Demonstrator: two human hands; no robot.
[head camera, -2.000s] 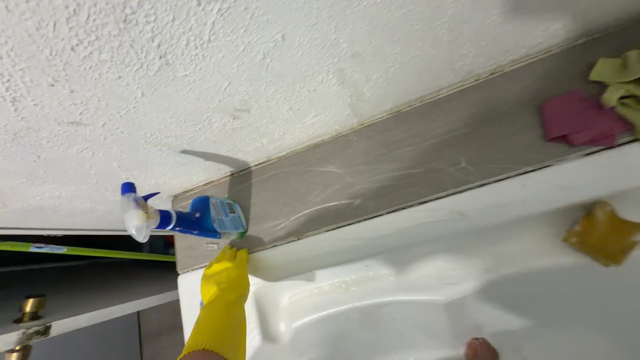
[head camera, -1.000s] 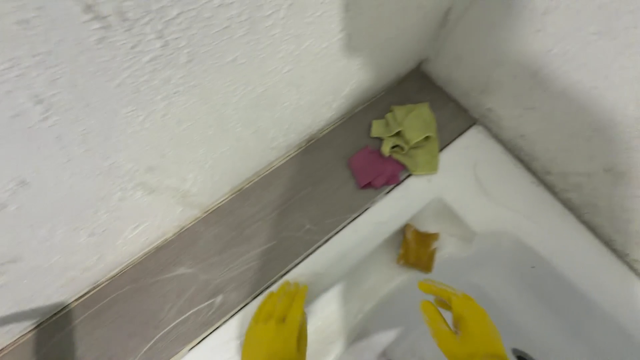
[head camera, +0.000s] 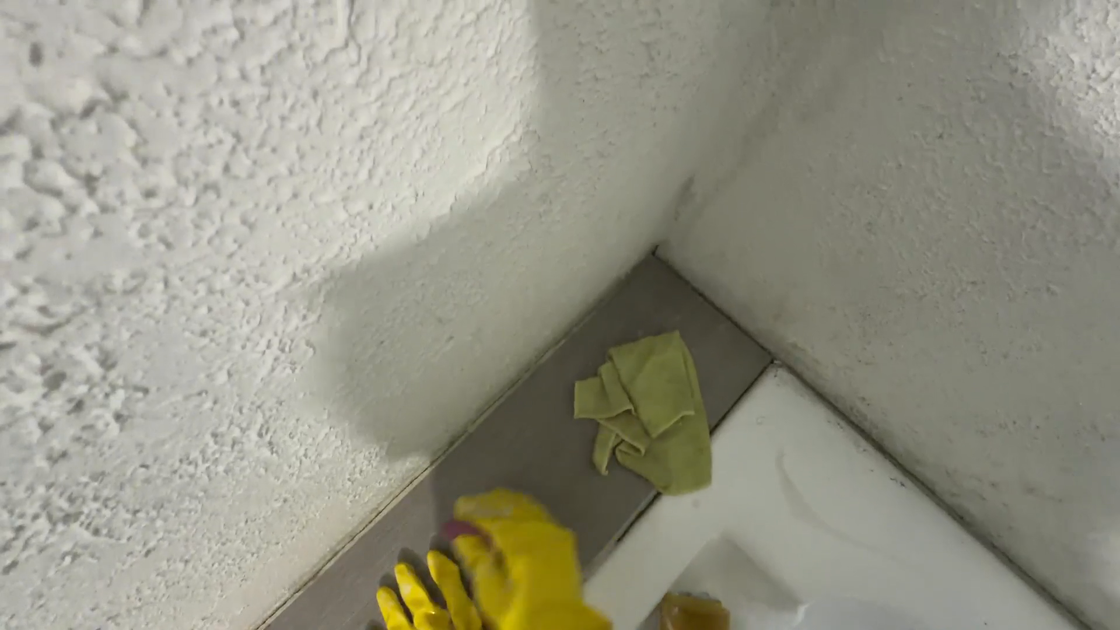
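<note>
My right hand, in a yellow rubber glove, is closed around a purple cloth, of which only a small part shows. Just left of it, at the bottom edge, my left hand wears the same kind of glove, its fingers spread over the grey tiled ledge; its palm is out of frame. A crumpled green cloth lies up and to the right of both hands, near the corner, partly over the white bathtub's rim.
Rough white textured walls meet at the corner behind the ledge. An amber-brown sponge or cloth sits in the tub at the bottom edge. Dark marks run along the joint between the tub and the right wall.
The purple cloth lay on the ledge beside the green one; now my right hand holds it. Both hands have moved over to the ledge. The view has turned toward the corner.
</note>
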